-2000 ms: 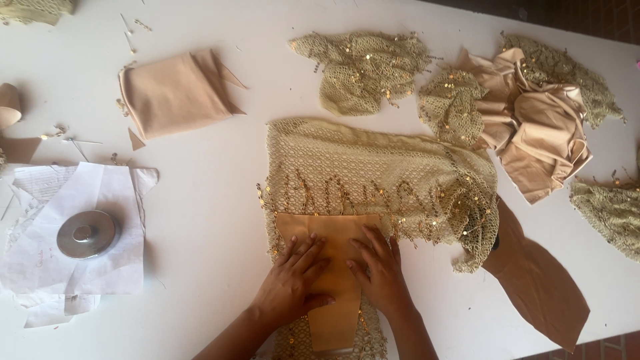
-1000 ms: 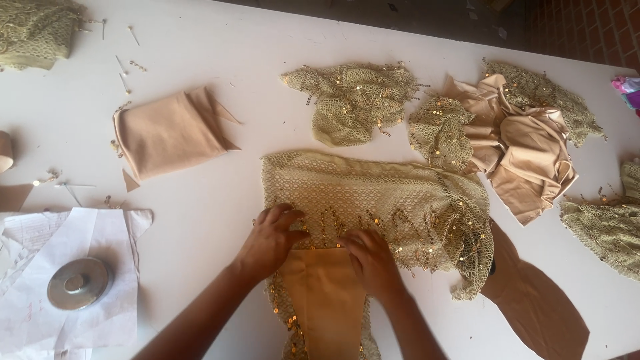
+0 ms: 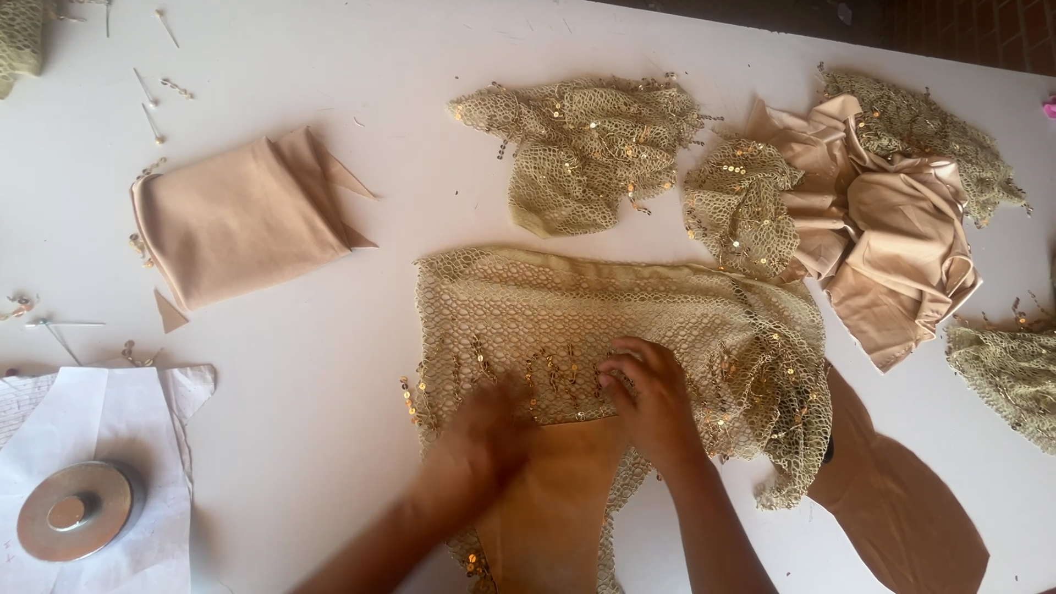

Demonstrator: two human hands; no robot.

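Note:
A gold-green net fabric with sequin strings (image 3: 561,305) lies spread across the white table, its right end bunched. On its lower part rests a flat tan fabric piece (image 3: 549,503), with more net showing at its sides. My left hand (image 3: 487,437), blurred by motion, is over the upper left of the tan piece; whether its fingers hold anything cannot be told. My right hand (image 3: 652,392) is at the piece's upper right corner, its fingers curled over the sequin strings; a grip on them is not clear.
Folded tan satin (image 3: 239,219) lies at the left, near loose pins (image 3: 153,124). A round metal weight (image 3: 74,511) sits on paper pieces (image 3: 124,412). Behind are bunched sequined net (image 3: 577,157) and crumpled satin (image 3: 899,239). A brown shaped piece (image 3: 899,495) lies at the right.
Both hands were flat on the tan piece two seconds ago, then moved up to its top edge. Since then my left hand has shifted down towards the piece.

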